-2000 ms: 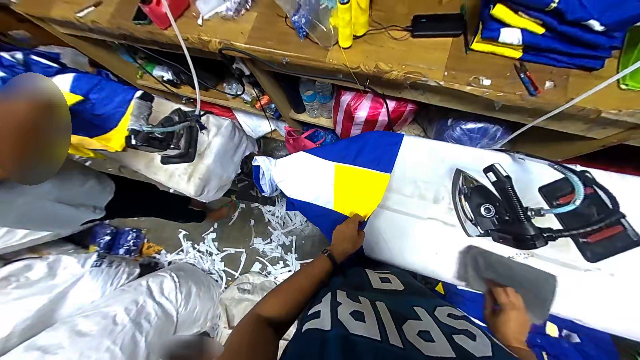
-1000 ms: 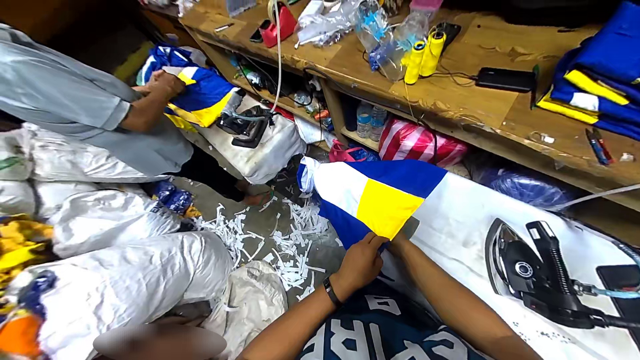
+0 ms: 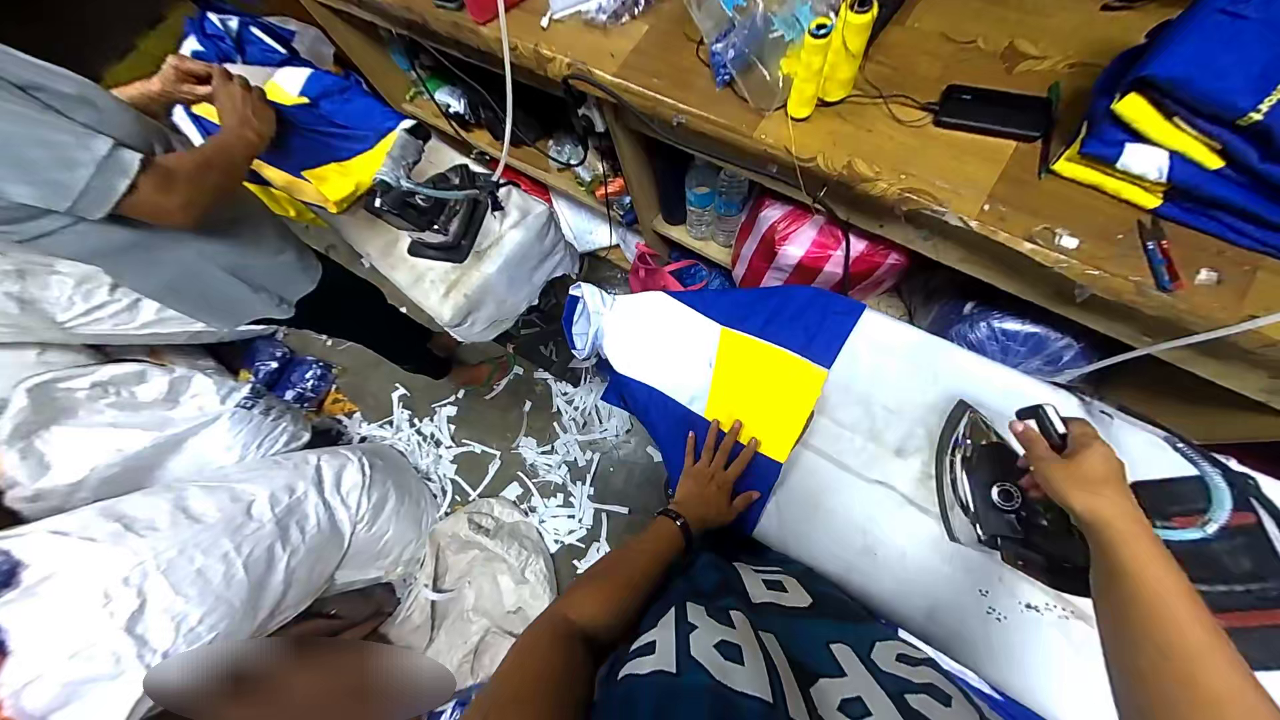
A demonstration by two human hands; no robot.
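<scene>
A blue, white and yellow garment [image 3: 765,385] is pulled over the narrow end of a white-covered ironing board [image 3: 860,470]. My left hand [image 3: 712,478] lies flat with spread fingers on its blue and yellow fabric at the near edge. To the right, my right hand [image 3: 1075,465] is closed around the handle of a black steam iron [image 3: 1000,495], which sits on the board with its tip pointing up and left. A dark rest pad with red stripes [image 3: 1200,530] lies behind the iron, under its hose.
A wooden workbench [image 3: 920,190] runs behind, bearing yellow thread cones [image 3: 810,70], a black power bank or phone [image 3: 990,112], snips [image 3: 1160,255] and folded blue garments [image 3: 1200,130]. At left a co-worker's hands [image 3: 240,105] handle similar fabric near another iron [image 3: 430,210]. White sacks [image 3: 220,550] and paper scraps [image 3: 570,470] lie below.
My right hand has moved from the garment to the iron and taken its handle. My left hand, bunched at the garment's edge before, now lies flat on it.
</scene>
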